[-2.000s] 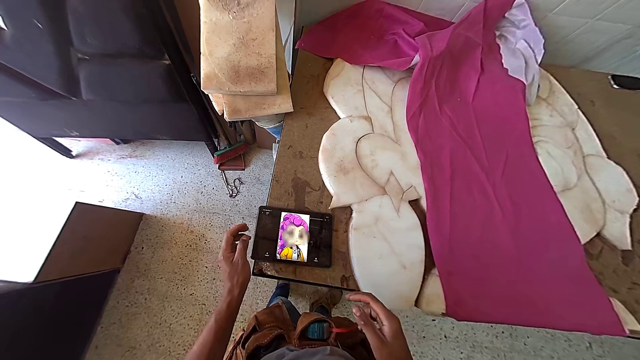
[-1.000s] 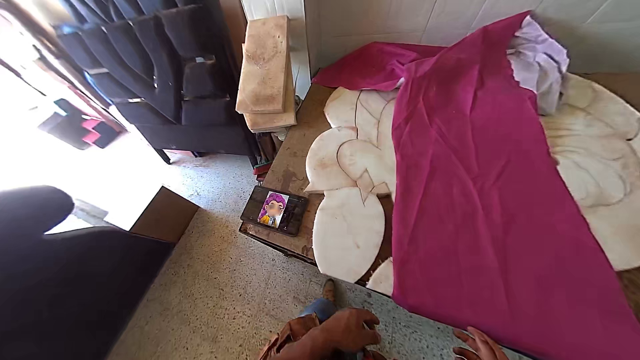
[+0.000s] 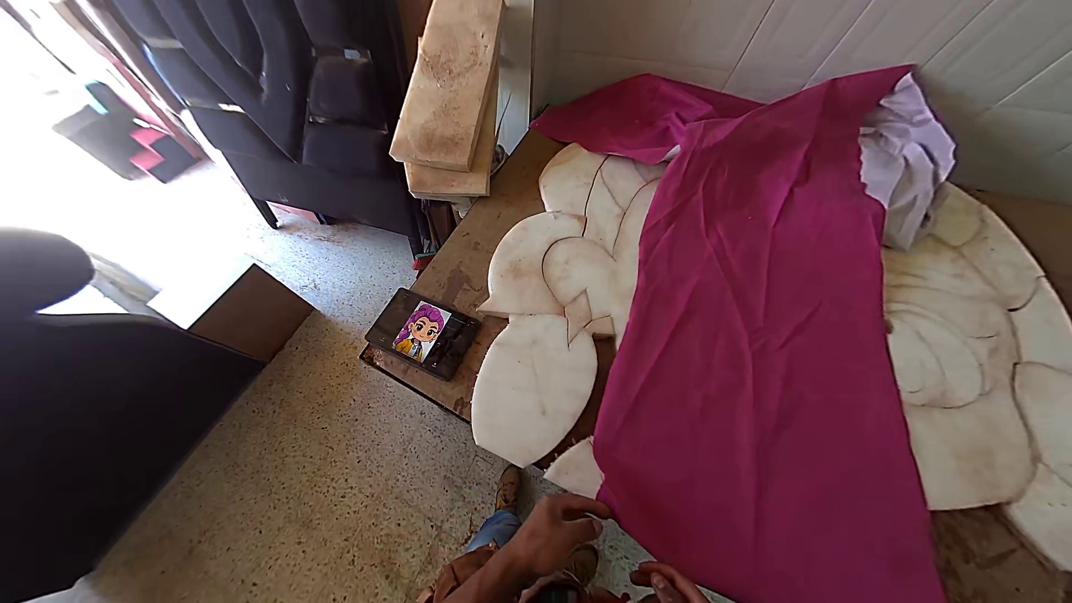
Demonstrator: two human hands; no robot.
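Magenta fabric (image 3: 754, 360) drapes across cut pieces of cream foam (image 3: 536, 389) that lie fitted together on a brown work table (image 3: 456, 289). Its pale underside (image 3: 904, 159) shows where it folds over at the far end. My left hand (image 3: 561, 532) is at the fabric's near left corner, thumb and forefinger closed on the edge. My right hand (image 3: 666, 582), partly cut off by the bottom of the view, is close to the fabric's near edge; whether it grips is not clear. A tablet (image 3: 423, 333) displaying a purple-haired cartoon figure lies at the table's left corner.
Stacked foam slabs (image 3: 448, 92) stand beyond the table's left side. Dark upholstered panels (image 3: 276, 100) lean behind, and a black padded piece (image 3: 109, 402) is at the left. A brown box-like piece (image 3: 251, 314) rests on the speckled floor (image 3: 293, 469). A pale wall (image 3: 754, 42) borders the table's far side.
Both hands have moved from beside the tablet to the fabric's near edge, and my left hand has taken hold of its corner. The view has shifted right.
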